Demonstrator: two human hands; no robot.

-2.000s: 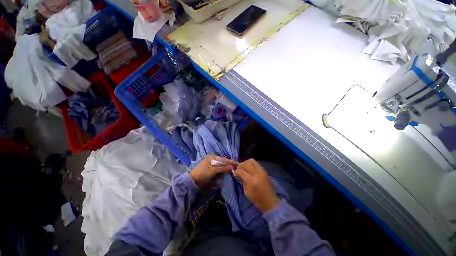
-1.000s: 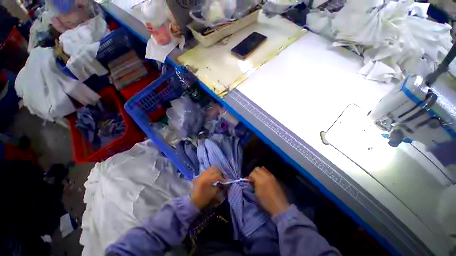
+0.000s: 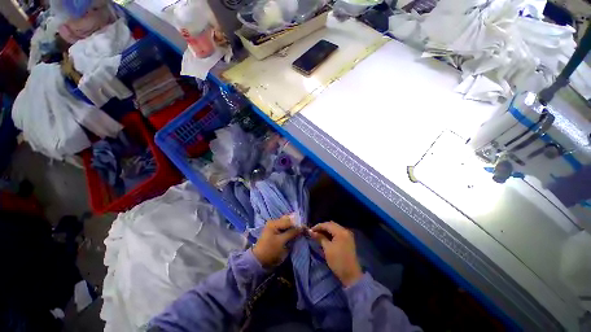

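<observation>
A bundle of blue-and-white striped pieces [image 3: 308, 275] hangs gathered over my lap, its upper end by the blue basket. My left hand [image 3: 275, 241] and my right hand [image 3: 337, 249] meet at its narrow middle, fingertips pinched close together on a thin pale tie strip [image 3: 296, 219]. Only a small bit of the strip shows between the fingers; the knot itself is hidden. Lavender sleeve covers are on both forearms.
A blue plastic basket [image 3: 188, 170] stands against the table's blue edge. A white fabric pile [image 3: 165, 253] lies left of my lap, a red basket [image 3: 97, 188] beyond. The white table holds a phone [image 3: 315, 57], a sewing machine [image 3: 531, 136] and white pieces [image 3: 492, 39].
The hands were apart with the strip stretched between them one second ago; now they are close together at the bundle's middle. The view has shifted slightly.
</observation>
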